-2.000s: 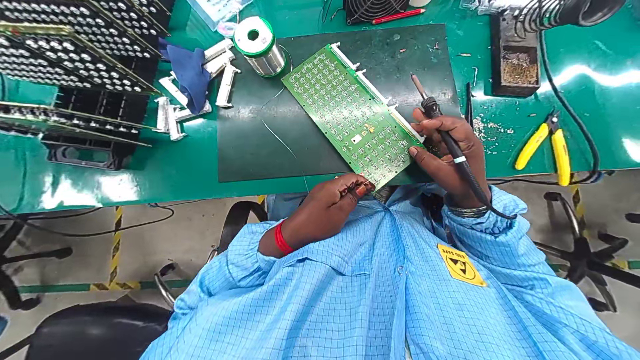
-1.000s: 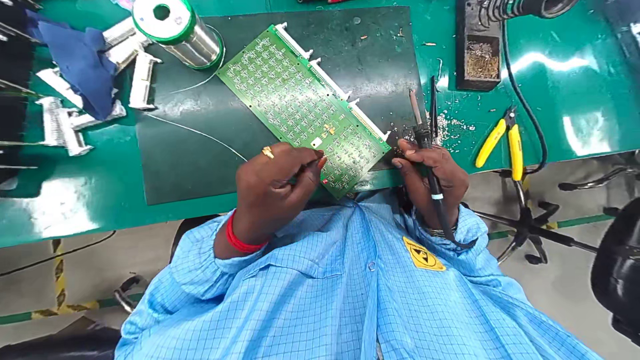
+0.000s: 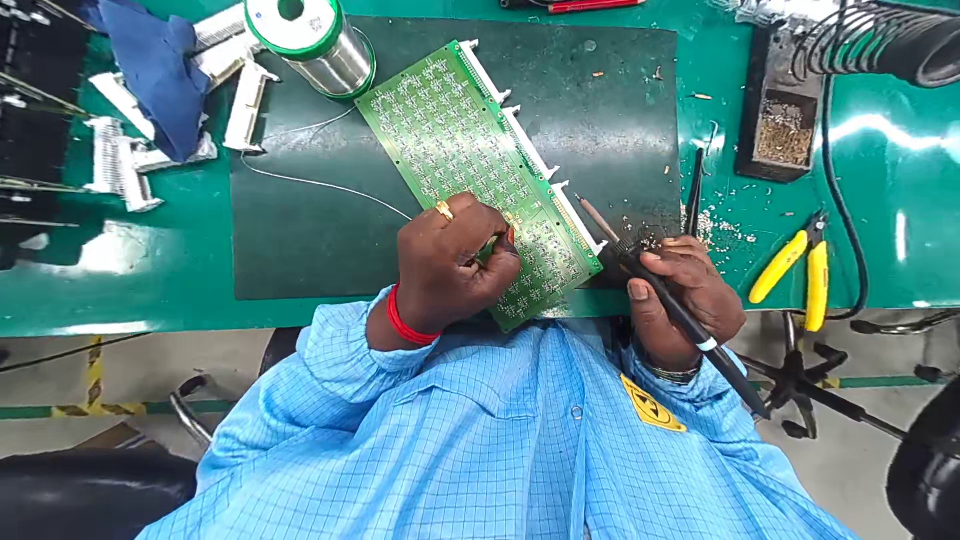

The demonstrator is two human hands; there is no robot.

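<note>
A green printed circuit board [image 3: 465,142] lies slanted on a dark mat [image 3: 322,232], with white connectors [image 3: 529,142] along its right edge. My left hand [image 3: 457,262] is over the board's lower left part, thumb and forefinger drawn together; whether something small is between them is hidden. My right hand [image 3: 686,292] holds a soldering iron [image 3: 667,300], its tip pointing up and left, just right of the board's edge. A spool of solder wire [image 3: 322,52] stands at the mat's upper left, and loose solder wire [image 3: 322,182] runs from there toward my left hand.
White connectors [image 3: 247,105] and a blue cloth [image 3: 154,75] lie at the left. To the right are black tweezers [image 3: 696,187], metal clippings [image 3: 720,229], yellow-handled cutters [image 3: 784,266] and a soldering iron stand [image 3: 780,135] with a coiled holder. Chairs stand below the table edge.
My left hand has moved from the board's bottom corner up onto its lower left part. My right hand has come off the board's edge, still holding the iron. The view has shifted.
</note>
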